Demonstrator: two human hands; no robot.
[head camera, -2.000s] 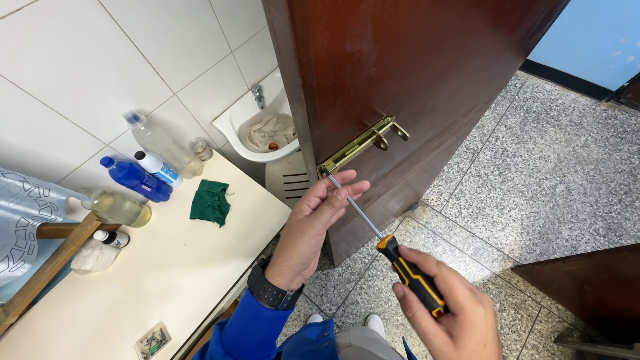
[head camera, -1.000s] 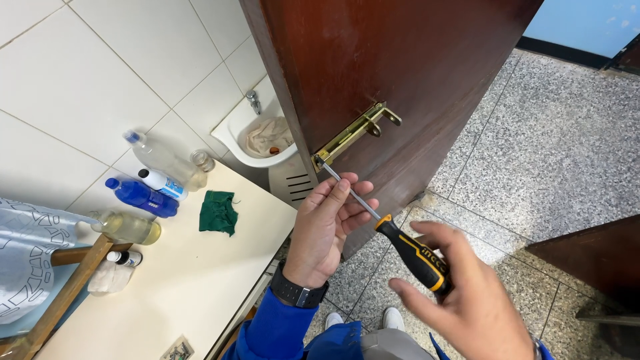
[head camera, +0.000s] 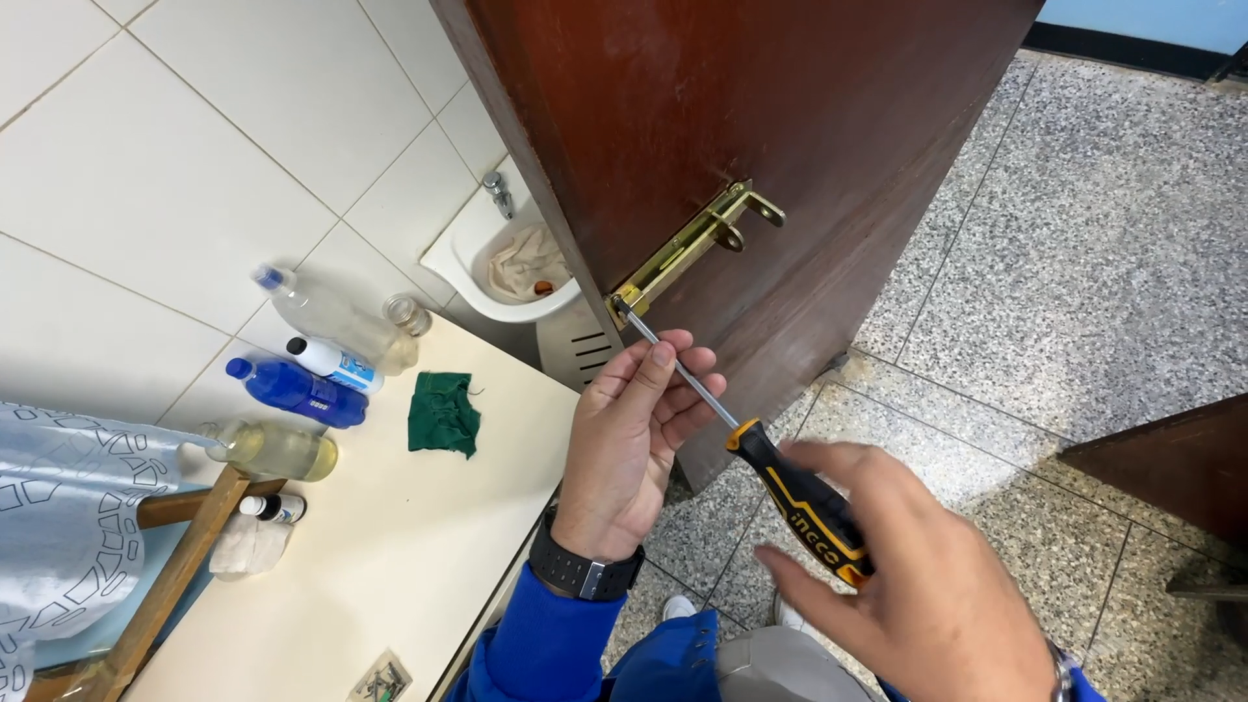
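Observation:
A brass-coloured slide bolt latch (head camera: 682, 244) lies against the dark red-brown wooden door (head camera: 702, 107). The tip of a black and yellow Ingco screwdriver (head camera: 804, 507) meets the latch's lower left end, near the door's edge. My left hand (head camera: 639, 429), with a black watch on the wrist, pinches the screwdriver's metal shaft between thumb and fingers. Around the handle, my right hand (head camera: 907, 556) has its thumb and index finger apart; the palm is near the butt end, and whether it touches there cannot be told. The screw under the tip is too small to make out.
On the cream counter (head camera: 439, 546) lie a green cloth (head camera: 444, 414), several bottles, including a blue one (head camera: 297, 390), and a small packet of screws (head camera: 382, 678). A white sink (head camera: 526, 307) holding a cloth stands behind the door's edge. Another brown wooden panel (head camera: 1170, 468) is at right.
My right hand had its fingers closed around the screwdriver handle two seconds ago; its thumb and index finger are now spread from it. My left hand stays on the shaft.

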